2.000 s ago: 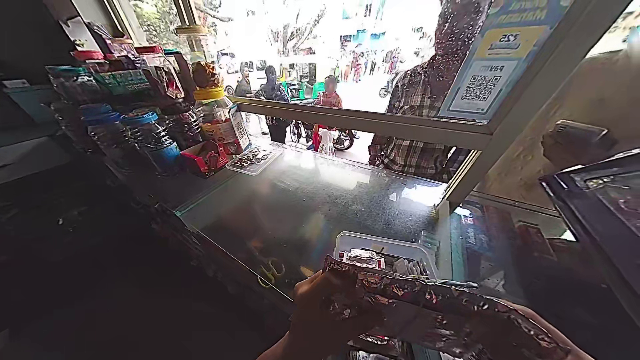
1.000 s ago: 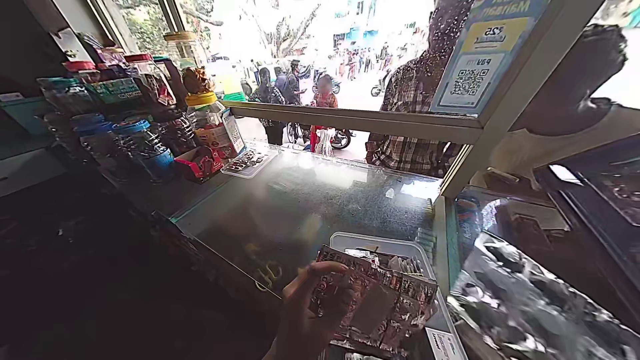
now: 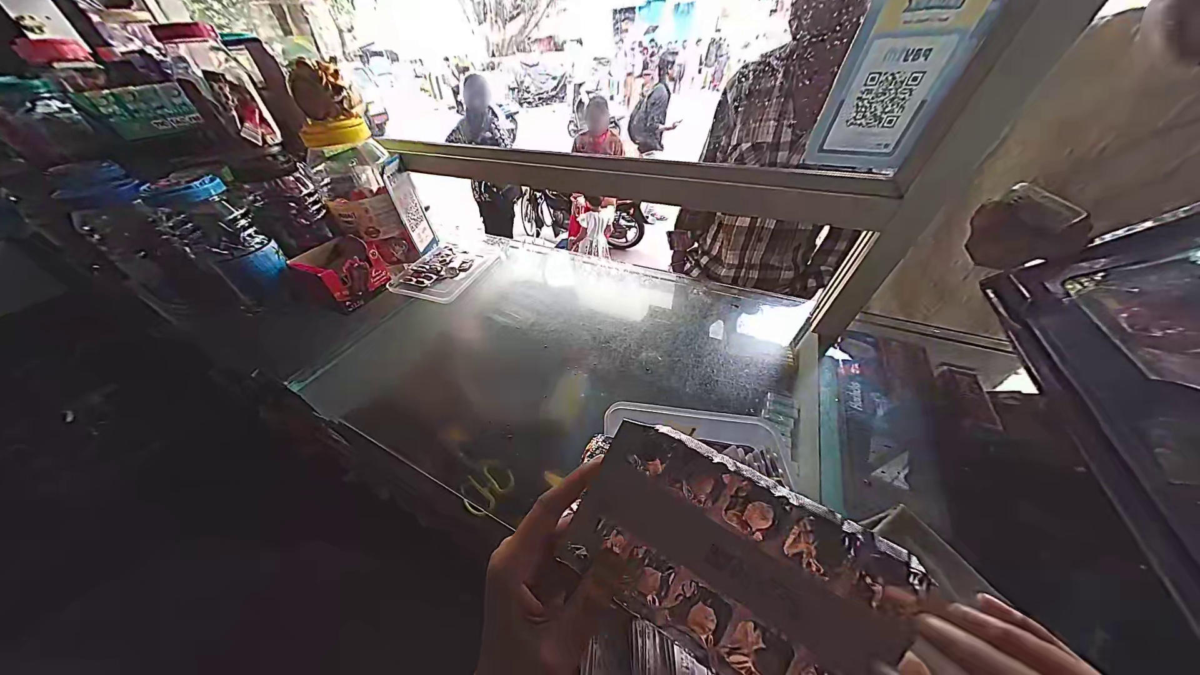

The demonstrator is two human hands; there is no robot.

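Observation:
A sheet of dark packets with a floral print (image 3: 741, 553) is held up over the near right part of the glass counter. My left hand (image 3: 539, 572) grips its left edge, thumb and fingers closed on it. At the sheet's lower right edge is my right hand (image 3: 984, 642), blurred and partly cut off by the frame; whether it grips the sheet I cannot tell. Behind the sheet, a clear plastic tub (image 3: 694, 420) holds small packets and is partly hidden.
Beyond the glass counter (image 3: 525, 347) stand a window frame and a person in a checked shirt (image 3: 759, 253). Lidded jars (image 3: 220, 244), a red box (image 3: 337, 272) and a shallow tray (image 3: 445, 272) are at the left. A dark framed panel (image 3: 1106, 375) is at the right.
My right hand, out of sight one second ago, now shows at the lower right by the sheet. The silvery sheet of packets seen at the right then no longer shows there.

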